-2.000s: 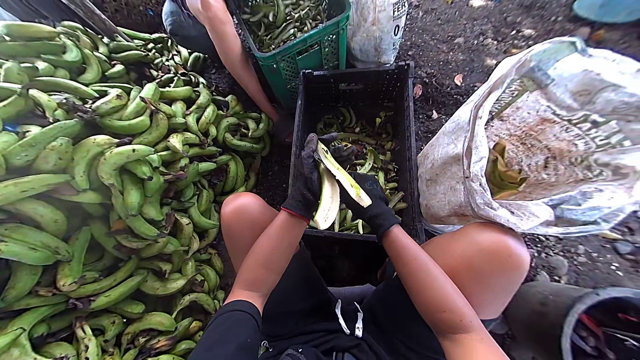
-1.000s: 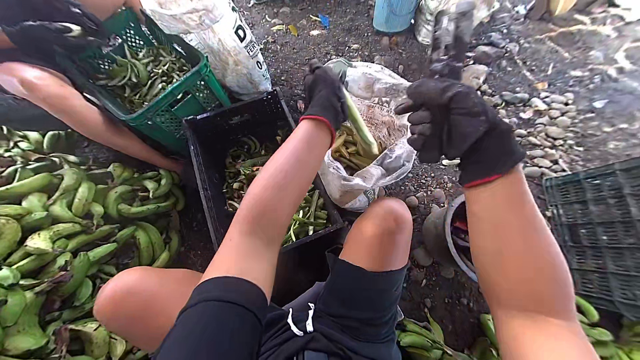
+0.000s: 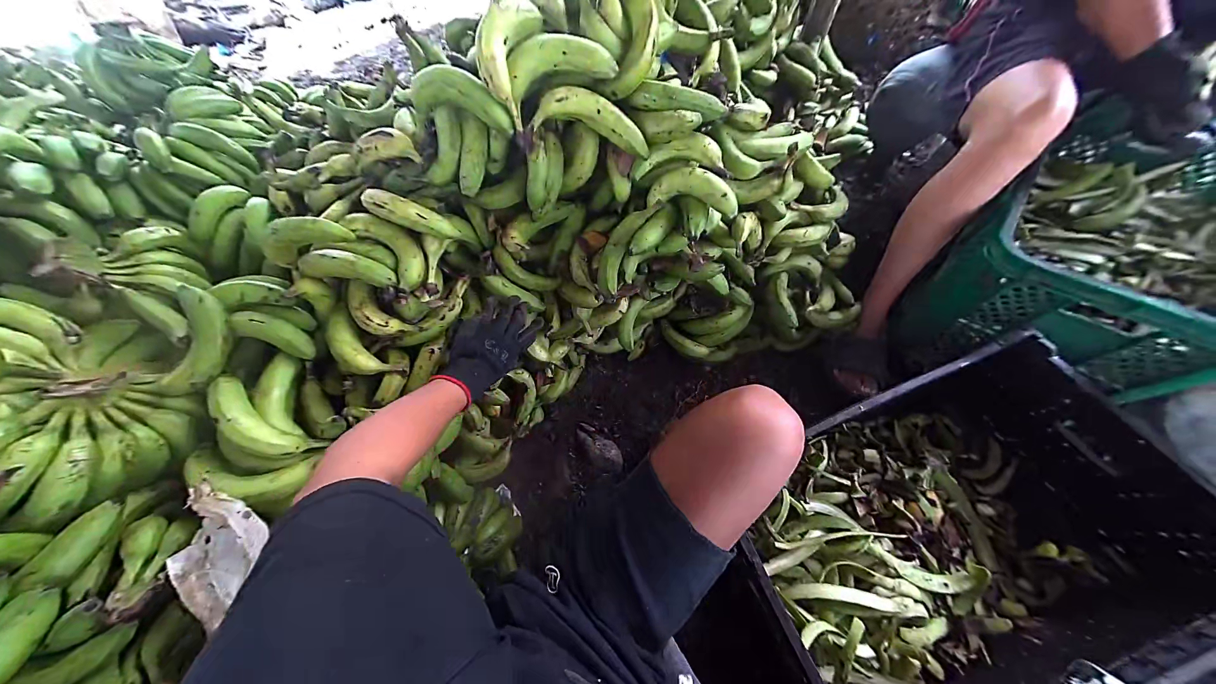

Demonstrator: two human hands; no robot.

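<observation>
My left hand, in a black glove with a red cuff edge, reaches onto a large pile of green plantains. Its fingers are spread against the lower part of the pile, and no fruit shows lifted in it. Whether the fingertips grip a plantain cannot be told. My right hand is outside the view. To the right of my knee a black plastic crate holds green plantain peels.
A green plastic crate with more peels stands at the right, beside another person's bare leg and gloved hand. A torn pale scrap lies among the plantains at lower left.
The view has swung left to the plantain pile. Two seconds ago both my hands held a peeled plantain over the black crate; one second ago they were near the white sack. Now my left hand is on the pile.
</observation>
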